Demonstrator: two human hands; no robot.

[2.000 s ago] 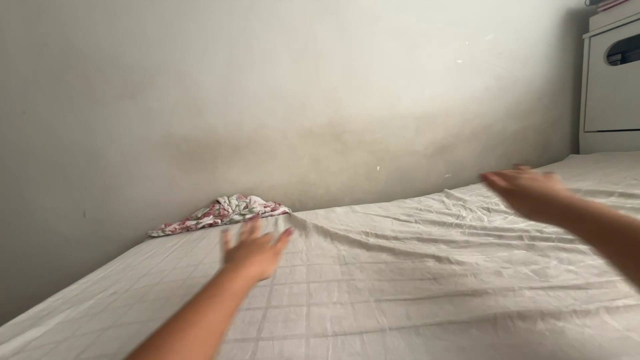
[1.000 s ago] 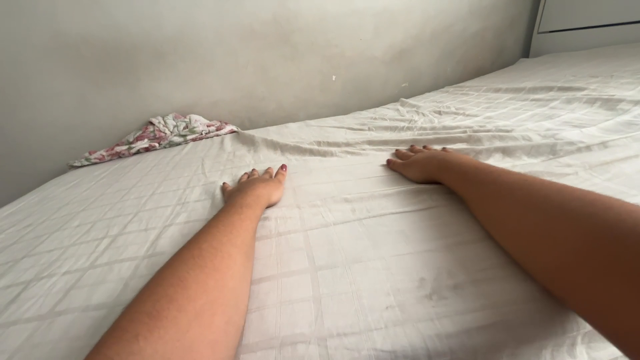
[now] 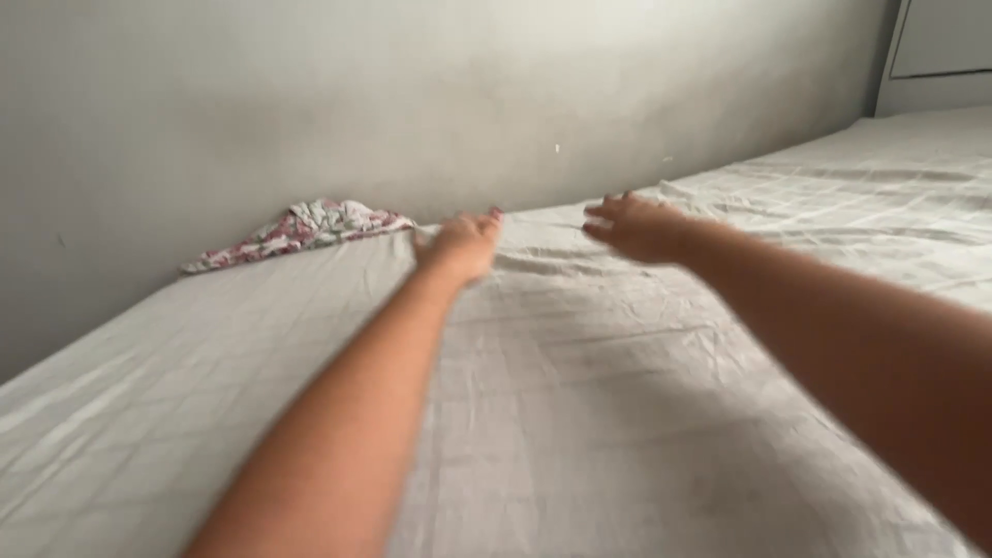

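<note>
A pale checked bedsheet [image 3: 496,387] covers the bed, with wrinkles near its far edge. My left hand [image 3: 463,244] reaches to that far edge, fingers apart and blurred, just right of a crumpled floral cloth [image 3: 318,226] in white, pink and green. My right hand [image 3: 635,226] is farther right over the wrinkled part of the sheet, palm down, fingers spread, holding nothing. Whether either hand touches the sheet cannot be told.
A grey, stained wall [image 3: 465,101] runs along the far side of the bed. At the upper right a white piece of furniture [image 3: 938,46] stands beyond the bed's far corner.
Both hands were flat on the sheet one second ago and are now farther out, close to the wall side. The view has tilted up again.
</note>
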